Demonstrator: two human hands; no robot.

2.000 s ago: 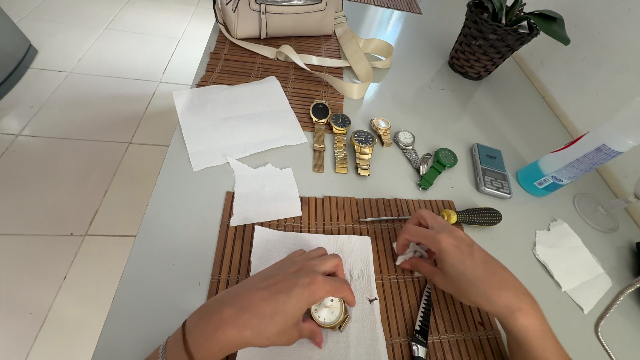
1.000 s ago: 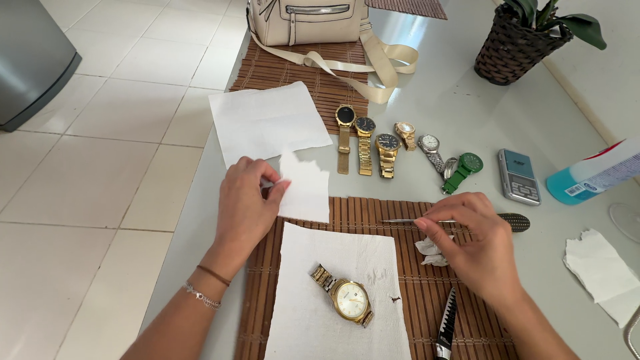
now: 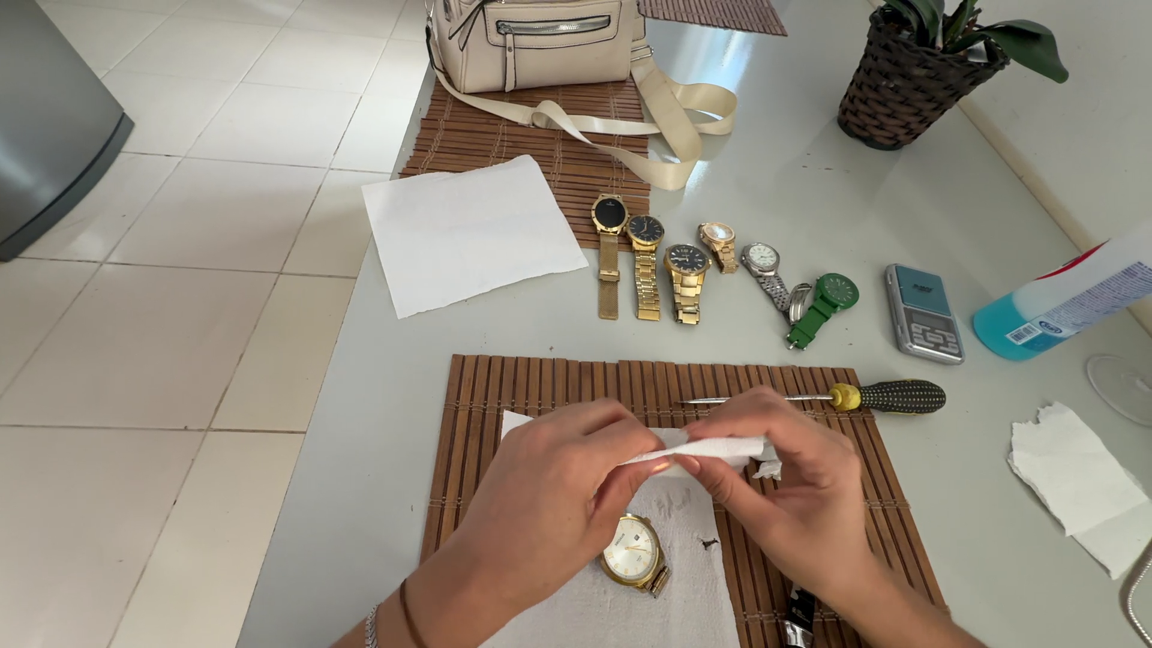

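Note:
My left hand and my right hand pinch a folded piece of white paper towel between them, above the brown slatted mat. Below my hands a gold-coloured wristwatch with a pale dial lies on a white paper sheet, partly covered by my left hand. A crumpled bit of paper shows beside my right fingers. Behind my right hand lies a screwdriver with a black and yellow handle. The end of a black tool shows below my right wrist.
Several watches, one of them green, lie beyond the mat near a pocket scale and a bottle of blue liquid. A paper sheet, a beige bag, a torn paper and a potted plant stand or lie around.
My left hand let go of the watch, took the smaller torn paper from the table beside the mat and brought it to my right hand. That paper is now folded between both hands.

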